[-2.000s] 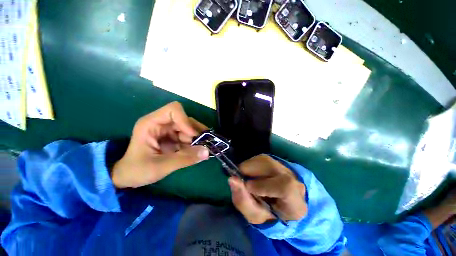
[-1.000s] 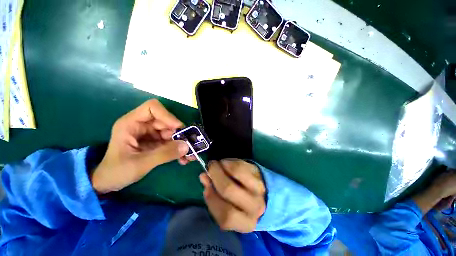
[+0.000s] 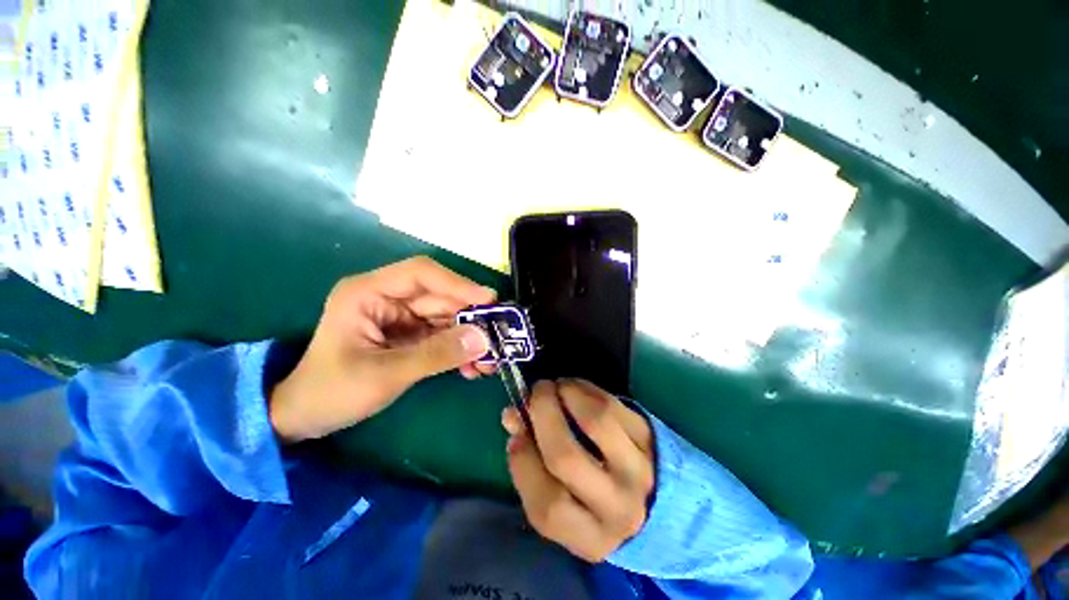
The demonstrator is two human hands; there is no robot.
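Observation:
My left hand (image 3: 393,340) holds a small watch housing (image 3: 511,325) between thumb and fingers, its open side with a pale rim facing up. My right hand (image 3: 583,469) holds grey metal tweezers (image 3: 517,388), with the tip at the inside of the housing. Whether an adhesive piece is at the tip is too small to tell. The housing is held above the lower left part of a black smartphone (image 3: 574,281). My right fingers cover the phone's lower end.
Several open housings (image 3: 593,56) lie in a row on pale adhesive sheets (image 3: 451,176) beyond the phone. Spare sheets (image 3: 59,176) lie at left, a clear plastic bag (image 3: 1018,399) at right. A pale rail (image 3: 867,106) crosses behind. Part of another person's arm (image 3: 1049,533) shows at lower right.
The view shifts left, then back right. My right hand and the tweezers have turned steeper against the housing. My left hand keeps hold of the housing, whose tilt has changed a little.

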